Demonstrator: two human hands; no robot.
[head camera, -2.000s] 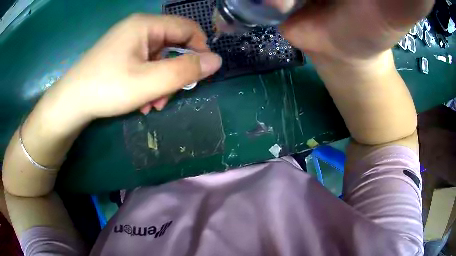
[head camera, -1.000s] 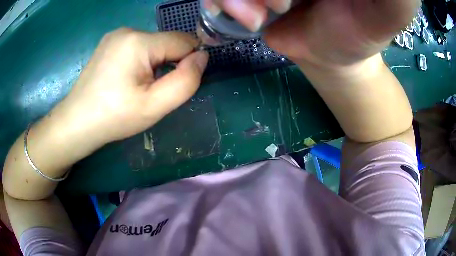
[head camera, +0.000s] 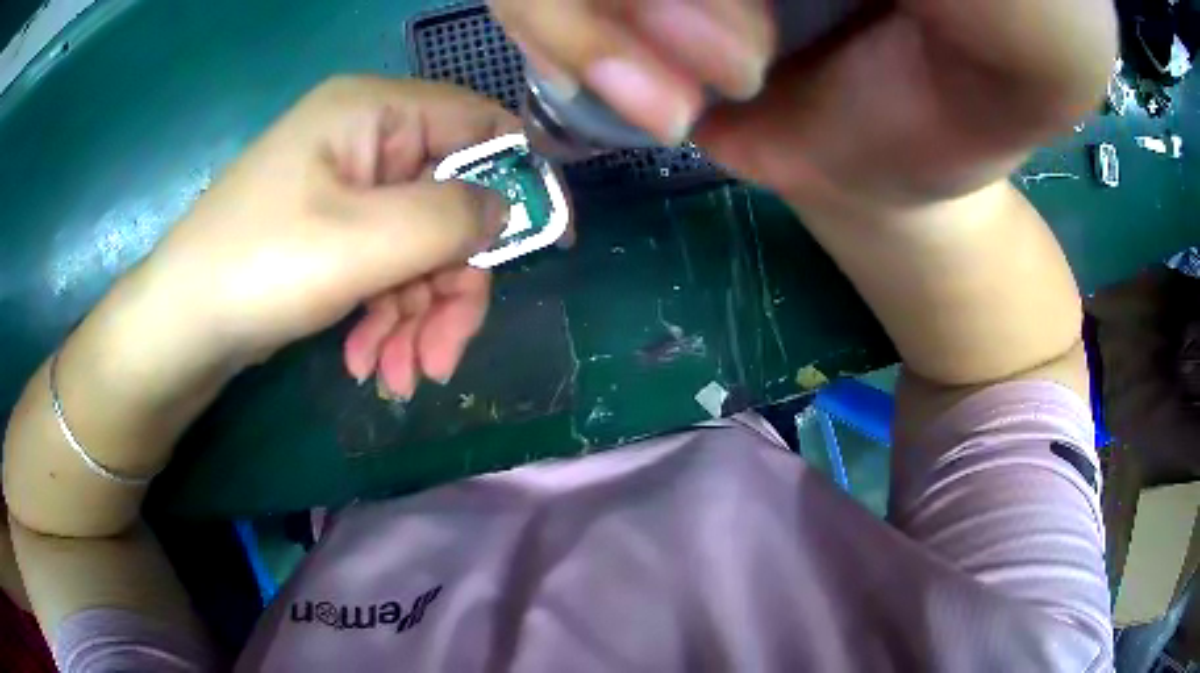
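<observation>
My left hand (head camera: 355, 217) grips a white rounded-square housing (head camera: 554, 217) between thumb and fingers, tilted toward the camera. A green circuit board (head camera: 524, 187) sits inside it, partly covered by my thumb. My right hand (head camera: 842, 105) is at the top of the picture, wrapped around the dark grey electric screwdriver (head camera: 599, 121). The screwdriver's lower end is just right of the housing; its tip is hidden, so I cannot tell whether it touches.
The black screw tray (head camera: 463, 53) lies behind my hands, partly hidden, with small shiny screws (head camera: 665, 159). Small clear and white parts (head camera: 1107, 163) lie at the right of the green bench (head camera: 842, 283). A blue stool (head camera: 855, 405) shows below the bench edge.
The housing, mostly hidden before, now shows its open face with the board. My left fingers have spread below it. My right hand and screwdriver have shifted left over the tray.
</observation>
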